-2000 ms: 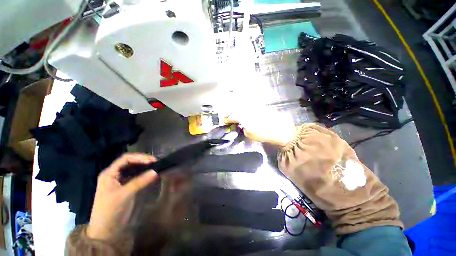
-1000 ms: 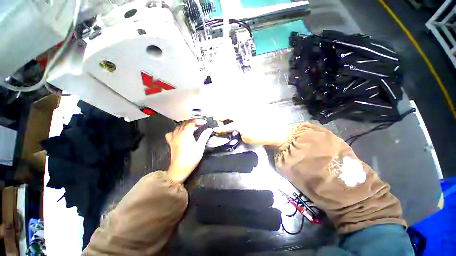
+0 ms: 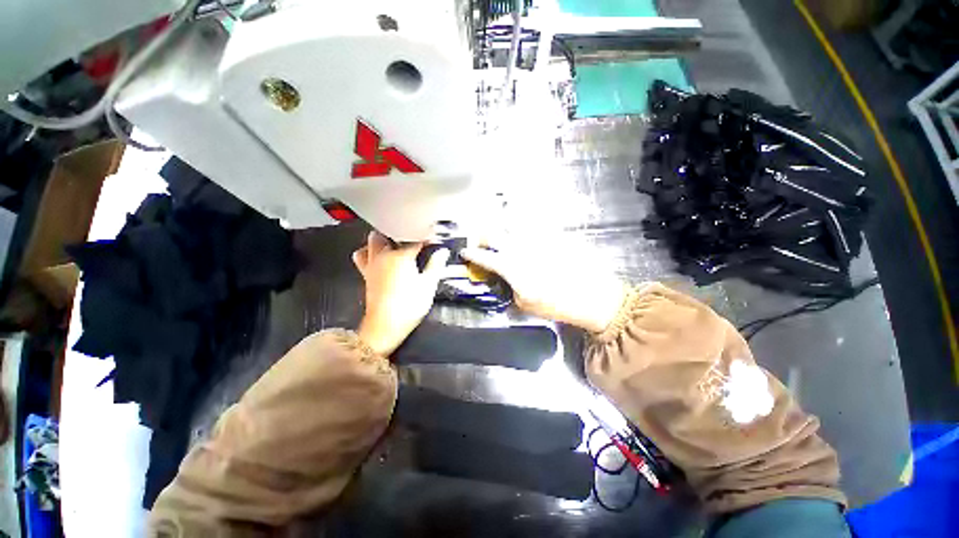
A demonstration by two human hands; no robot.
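A white sewing machine head [image 3: 347,116] with a red logo stands in front of me. My left hand [image 3: 398,286] and my right hand [image 3: 542,289] are together under it. Both hold a small black piece [image 3: 471,294] with a shiny line, curved between them. A bit of a yellow guide [image 3: 478,272] shows beside my right fingertips. The needle area is hidden by glare and fingers. Flat black fabric strips [image 3: 489,345] lie on the dark table in front of the hands.
A heap of matte black pieces [image 3: 179,284] lies left. A bundle of black pieces with white lines [image 3: 757,189] lies right, with a thin black cord trailing. Red and silver snips [image 3: 637,459] lie beside my right sleeve. Blue bins stand at the lower right, beyond the table [image 3: 841,368].
Since two seconds ago my left hand has moved from the left, holding a black strip, to under the machine beside my right hand. Over the last second the hands have barely moved; the view has shifted.
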